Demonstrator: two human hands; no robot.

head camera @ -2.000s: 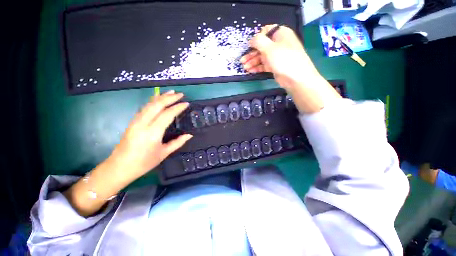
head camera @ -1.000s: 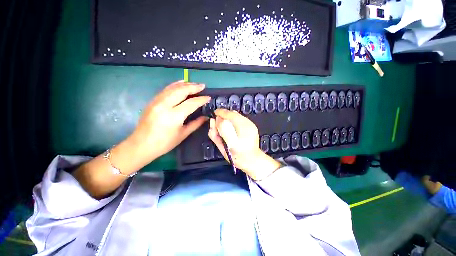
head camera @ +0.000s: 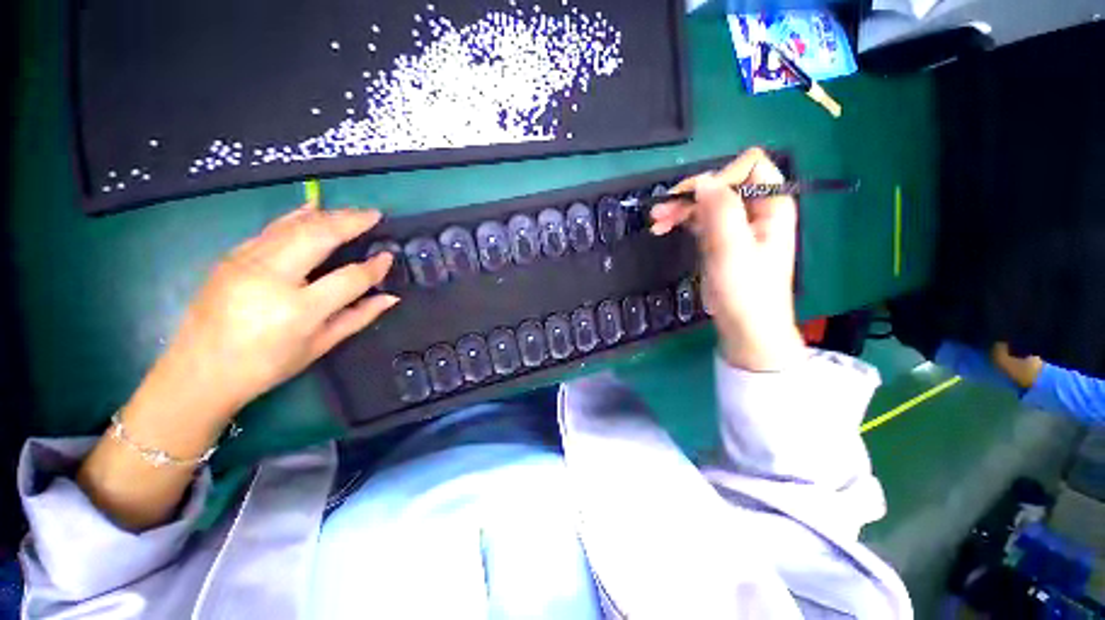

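Note:
The black housing tray [head camera: 485, 303] lies slanted nearest me, with two rows of glossy black oval housings [head camera: 522, 240]. My right hand [head camera: 745, 260] holds dark tweezers [head camera: 794, 189] between thumb and fingers. Their tip is at a housing in the right part of the upper row, with a tiny white speck there; whether it is seated is too small to tell. My left hand [head camera: 261, 303] has its fingers apart at the tray's left end, fingertips touching the end of the upper row and partly hiding it. It holds nothing visible.
Behind is the wider black parts tray [head camera: 218, 85] with a heap of tiny white parts [head camera: 473, 91]. A blue-and-white packet [head camera: 814, 49] with a small brush [head camera: 814, 92] on it lies at back right. Another person's blue sleeve [head camera: 1066, 390] shows at far right.
My right hand went from the white heap to the upper row's left end, then rightward along that row. My left hand stays at the tray's left end. The view has shifted.

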